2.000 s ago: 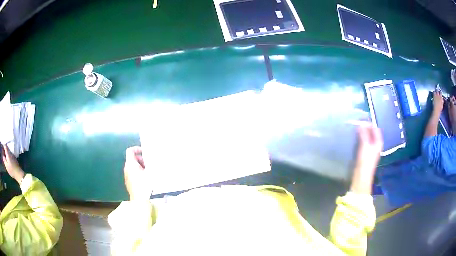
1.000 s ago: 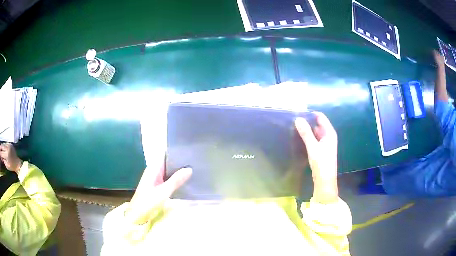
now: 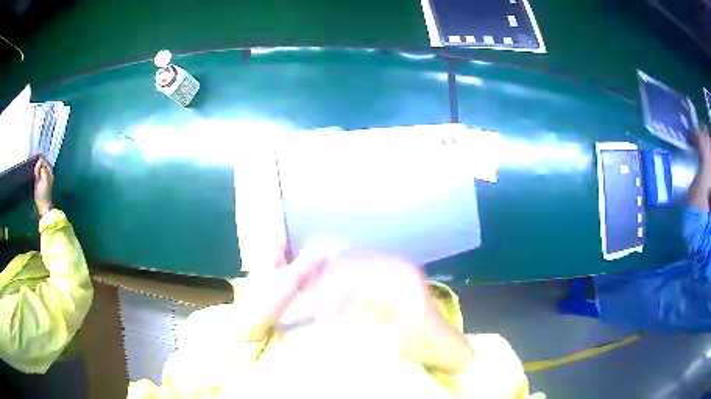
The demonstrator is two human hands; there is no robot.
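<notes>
A tablet (image 3: 386,206), a pale grey slab washed out by glare, lies tilted over white sheets (image 3: 259,210) on the green bench in front of me. My left hand (image 3: 292,277) is at the tablet's lower left corner, with its fingers and thumb around the edge. My right hand (image 3: 378,292) is blurred and overexposed over the tablet's lower edge, close to my left hand. Its fingers cannot be made out, nor whether it holds anything. The hands and glare hide the lower left part of the tablet.
A dispenser bottle (image 3: 178,84) stands at the back left. One tablet lies on the far green strip (image 3: 343,23); another (image 3: 621,201) lies at right beside a blue tray (image 3: 659,178). A yellow-sleeved person holds sheets at left; a blue-sleeved person touches a tablet at right. Cardboard (image 3: 168,287) shows below.
My right hand has moved from the tablet's upper right corner to its lower left. The tablet's back and logo are now lost in pale glare. The right neighbour's hand now touches a tablet.
</notes>
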